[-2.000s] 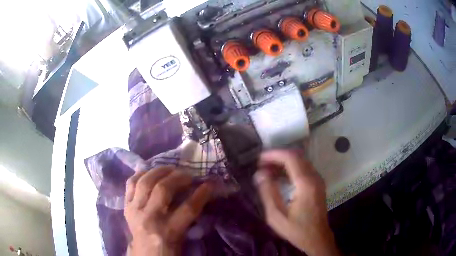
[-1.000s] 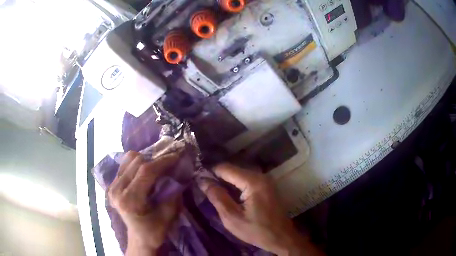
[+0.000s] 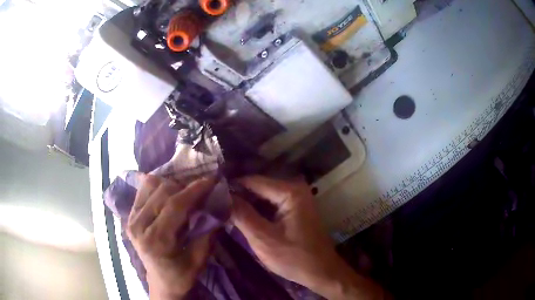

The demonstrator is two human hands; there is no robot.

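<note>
A purple, white and dark plaid fabric panel runs from the presser foot down toward me and hangs in bunched folds below my hands. My left hand is closed on the cloth, with a fold of it bulging between thumb and fingers. My right hand pinches the cloth's right edge just below the foot, its fingertips close to my left fingertips. The needle area is small and blurred. More plaid cloth lies left of the foot.
The machine's white head stands above the foot. Orange tension knobs are at the top. A white looper cover is right of the foot. The white table has a printed ruler along its curved front edge. Dark cloth hangs at lower right.
My right hand has come from beside the cover to the cloth edge, and my left hand has gathered up a fold. The view has shifted, so the machine sits further up and left.
</note>
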